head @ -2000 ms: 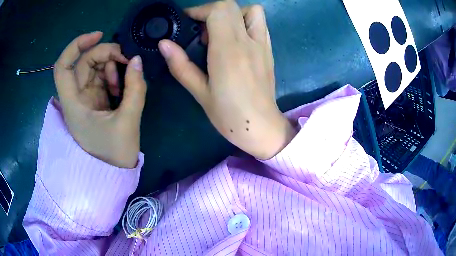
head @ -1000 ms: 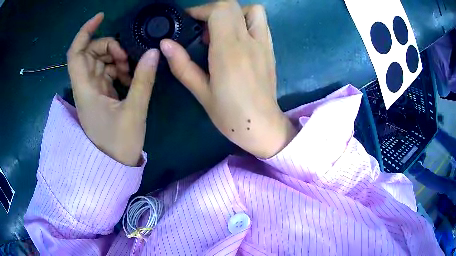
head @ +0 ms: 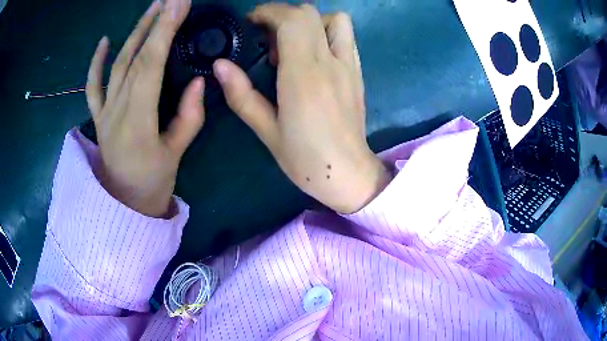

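A black blower fan (head: 211, 41) lies on the dark green tabletop at the top of the view, its round finned opening facing up. My right hand (head: 309, 100) holds it at its right side, thumb at the lower rim of the opening, fingers at the far right edge. My left hand (head: 143, 106) is at the fan's left side, fingers stretched out along and over its left edge, thumb near its lower left. Fan lead wires (head: 60, 93) with a tiny white tip stick out left of my left hand.
A white sheet with black round pads (head: 496, 86) hangs over the table edge at the right. Below it is a dark perforated crate (head: 532, 193). Coiled white cord (head: 189, 290) lies at my lap. Part of another sheet (head: 8, 258) shows at the left edge.
My left hand has straightened its fingers and moved them up along the fan's left side; its thumb has drawn back from the opening's rim. My right hand has stayed nearly still.
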